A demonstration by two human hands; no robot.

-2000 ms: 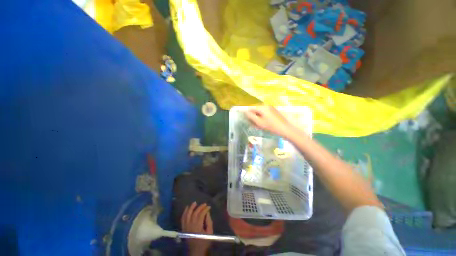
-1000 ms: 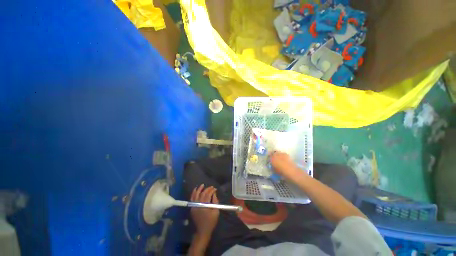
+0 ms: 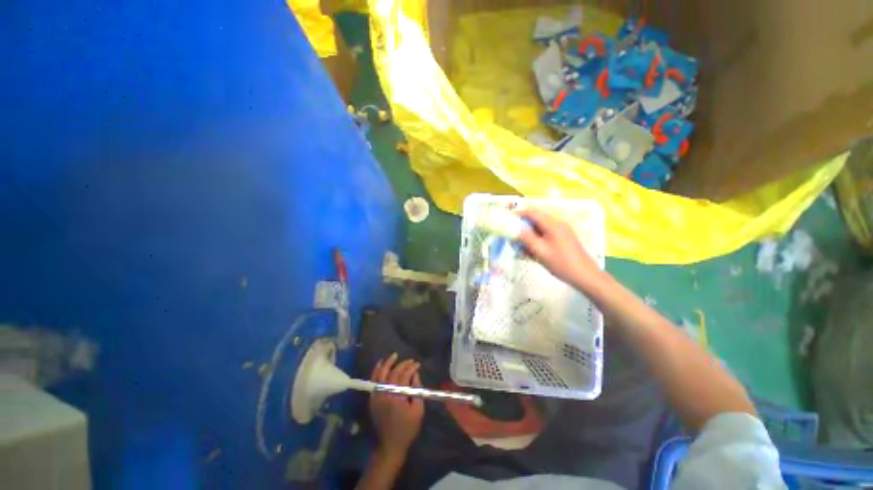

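The white perforated basket [image 3: 461,316] stands on my lap with a flat white card [image 3: 536,306] inside. My right hand [image 3: 557,247] is inside its upper part, fingers bent down at small blurred whitish, yellow and blue bits [image 3: 498,244]; blur hides whether it grips any. My left hand [image 3: 396,385] lies on my thigh, partly behind the thin silver nozzle [image 3: 421,390], fingers a little apart and empty. The nozzle has nothing on it and projects from a white cone flange [image 3: 318,381].
The blue machine [image 3: 191,191] fills the left side. Ahead, a brown carton [image 3: 756,105] with a yellow liner bag [image 3: 574,196] holds a heap of blue, orange and white fabric pieces [image 3: 627,77]. A blue crate [image 3: 814,464] is at lower right. White scraps [image 3: 785,251] lie on the green floor.
My right hand went from the basket's far end to its middle, then back to the upper part. The blue bit on the card's lower part is gone from there. My left hand stayed on my thigh.
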